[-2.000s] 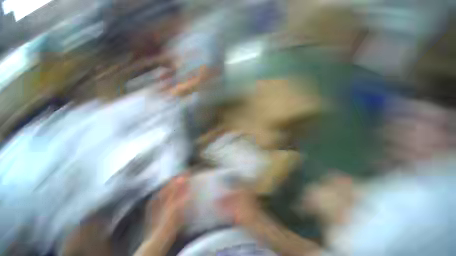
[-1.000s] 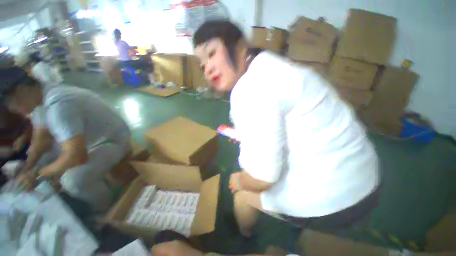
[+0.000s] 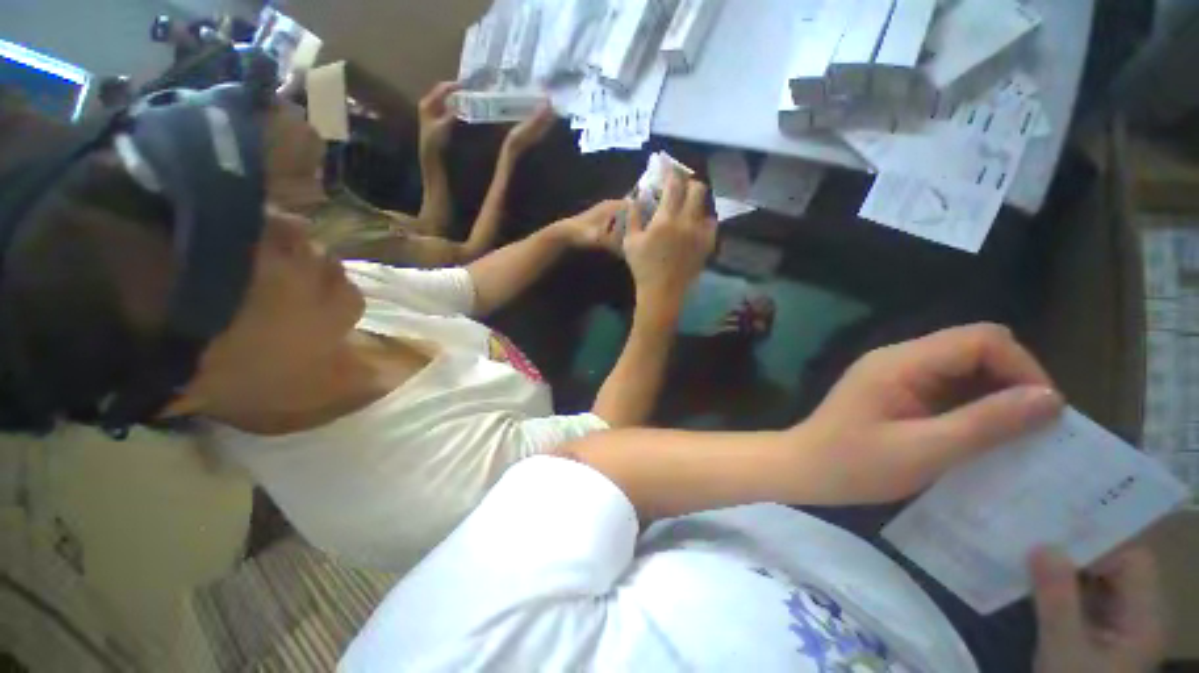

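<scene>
A thin white leaflet (image 3: 1039, 506) with small dark print lies open over my lap at the lower right. My left hand (image 3: 927, 408) reaches in from the left and pinches its upper edge between thumb and fingers. My right hand (image 3: 1104, 611) is low at the right, partly cut off by the bottom edge and blurred, with its thumb and fingers at the leaflet's lower edge.
A white-topped table (image 3: 750, 112) at the top bears stacked white boxes (image 3: 861, 53) and loose leaflets (image 3: 953, 171) overhanging its edge. A carton holding white boxes (image 3: 1168, 348) is at the right edge. A seated person (image 3: 434, 421) at the left handles a small white item; another person's hands hold a box.
The view has swung from the open floor carton and a person in white to the table corner and my lap. Both my hands and the leaflet between them now show clearly.
</scene>
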